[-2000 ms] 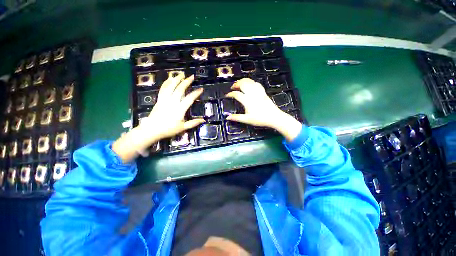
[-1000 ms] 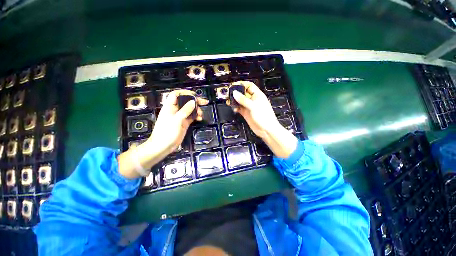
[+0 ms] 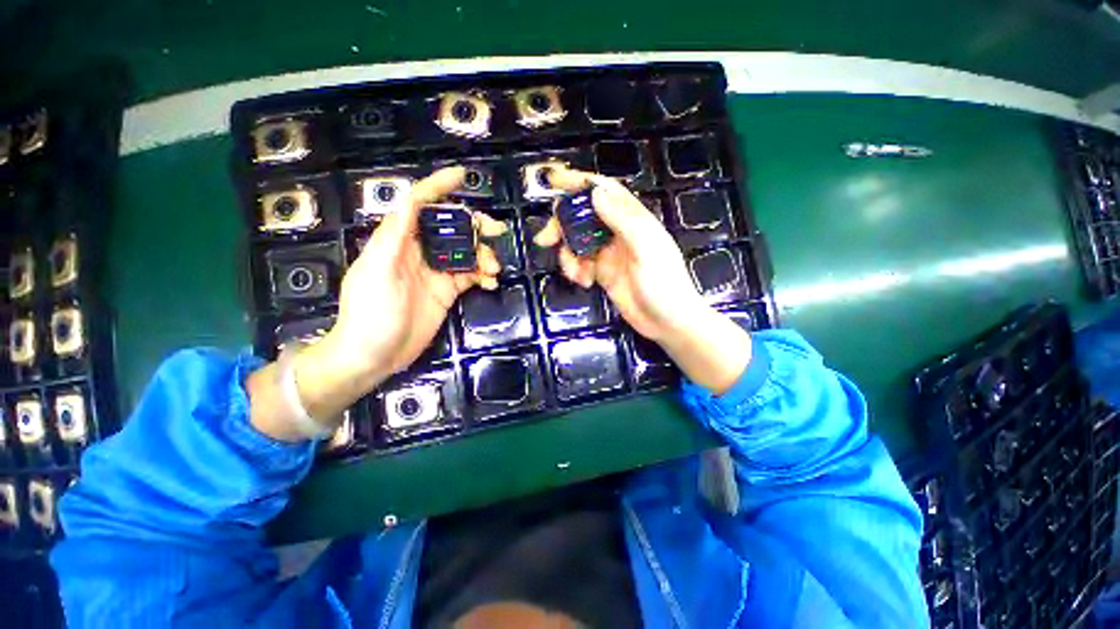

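My left hand holds a small black watch body above the tray, its screen facing me with small white marks and red and green spots. My right hand holds a second watch body with a similar lit screen. Both are held between thumb and fingers and do not touch each other. Below lies a black component tray with square pockets. Several watches in it show gold or pale backs with dark round centres, such as one at the back left. Glossy black squares fill the right and front; my hands hide some pockets.
A tray of gold-backed watches lies at the left, cut off by the edge. Dark trays lie at the lower right, tilted, and another tray at the far right. A thin silvery stick lies right of the main tray.
Two seconds ago my hands were low over the tray pockets; one second ago they held dark watch bodies raised. Now both screens are lit and face me. The view has shifted.
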